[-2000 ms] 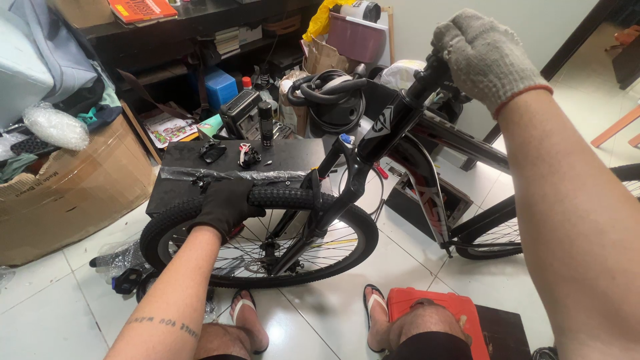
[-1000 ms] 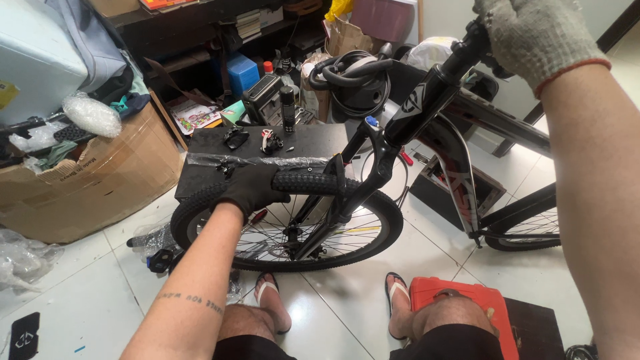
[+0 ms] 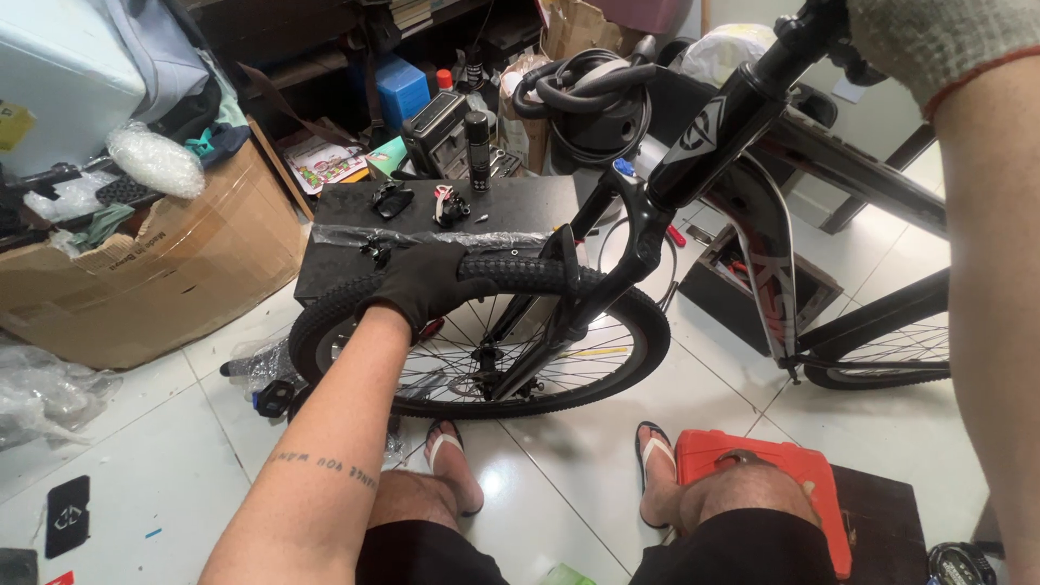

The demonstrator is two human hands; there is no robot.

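Note:
My left hand (image 3: 426, 284), in a black glove, grips the knobby tire (image 3: 520, 275) of a bicycle's front wheel, left of the black suspension fork (image 3: 626, 268). My right hand (image 3: 942, 49), in a grey knit glove with a red-edged cuff, is at the top right by the stem and handlebar area (image 3: 816, 32); its fingers are mostly outside the frame, so its hold is hidden. The wheel sits in the fork, with a disc rotor at its hub (image 3: 487, 366). The black frame (image 3: 764, 244) extends right towards the rear wheel (image 3: 886, 349).
Behind the wheel, a black box (image 3: 528, 199) bears small bike parts and a spray can (image 3: 478, 150). A vacuum cleaner (image 3: 597, 130) stands behind. A cardboard box (image 3: 162, 284) is at left, an open toolbox (image 3: 756, 284) beyond the frame, a red case (image 3: 821, 471) beside my leg.
The view has shifted right and down. My left hand stays on the tire, and my right hand remains by the top of the fork, now partly cut off by the frame's edge.

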